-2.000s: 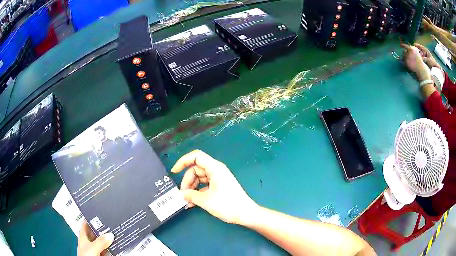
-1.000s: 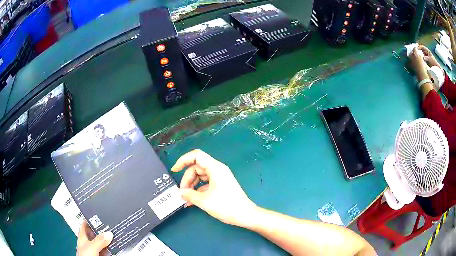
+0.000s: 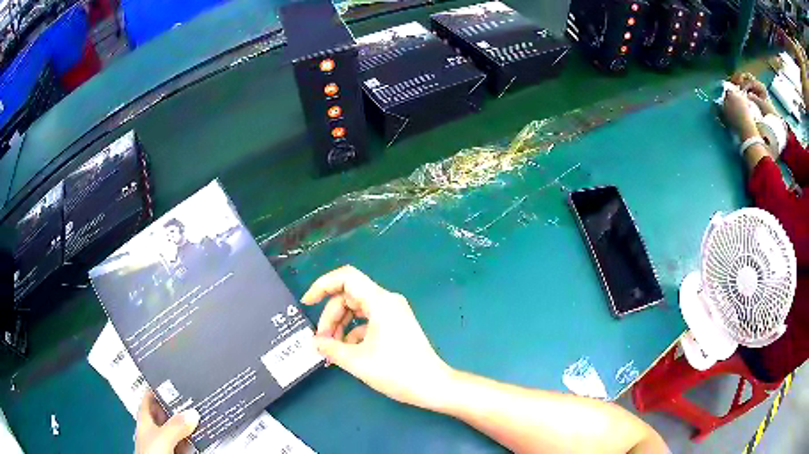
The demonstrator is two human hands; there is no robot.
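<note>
A black retail box [image 3: 191, 293] is tilted in front of me, its back with a person's photo and white text facing me. My left hand [image 3: 165, 430] grips its lower left edge, cut off by the frame's bottom. A white barcode label [image 3: 293, 358] lies over the box's lower right corner. My right hand [image 3: 373, 337] has its thumb at the label's right edge, index finger raised and other fingers curled; it seems to pinch the label's edge, and the exact contact is hidden. A white label sheet [image 3: 115, 362] shows from under the box.
Retail boxes stand and lie on the dark green conveyor belt [image 3: 222, 133] beyond. Wrinkled clear tape [image 3: 470, 168] runs along its edge. A smartphone [image 3: 616, 250], a white desk fan [image 3: 747, 277] and a red stool [image 3: 687, 390] are at right. Another person's hands [image 3: 750, 111] work at far right.
The boxes on the belt have moved to the right and away. My hands, the held box and the label have barely moved. The other person's hands have shifted slightly.
</note>
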